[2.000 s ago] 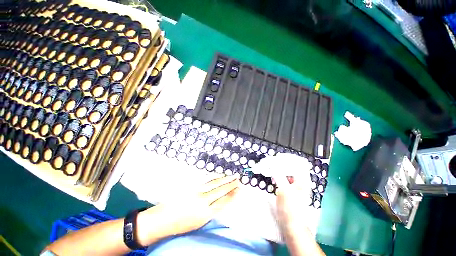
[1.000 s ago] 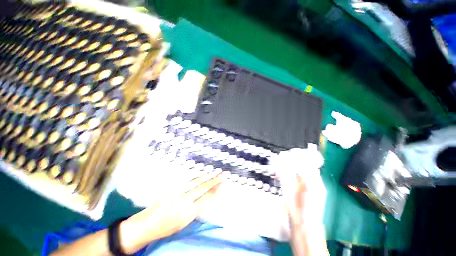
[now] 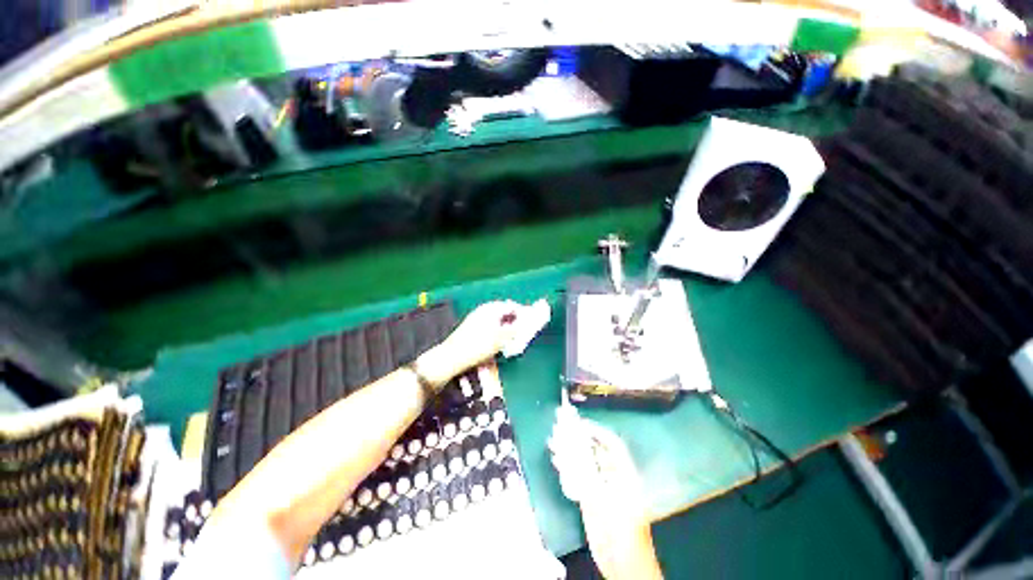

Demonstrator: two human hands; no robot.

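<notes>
My left hand (image 3: 485,326) reaches across the tray to a crumpled white cloth (image 3: 528,329) at the tray's right end; its fingers close on it, though glare blurs them. My right hand (image 3: 600,476) is in front of the clamp fixture (image 3: 634,340), shut on a white wiping cloth (image 3: 569,444). Small black parts (image 3: 402,489) with pale round ends stand in rows on the white sheet (image 3: 476,544). The black blister tray (image 3: 306,391) lies behind them, partly hidden by my left forearm, with a few parts at its left end.
Stacked part layers (image 3: 68,487) stand at the left edge. A white air blower (image 3: 742,198) stands behind the fixture, and dark ribbed trays (image 3: 918,215) are piled at the right. A black cable (image 3: 753,436) runs from the fixture. A shelf edge (image 3: 397,45) crosses the top.
The view has swung right, bringing in the blower and tray pile. My left hand has left the sheet's front and moved to the loose cloth. My right hand has moved off the part rows towards the fixture.
</notes>
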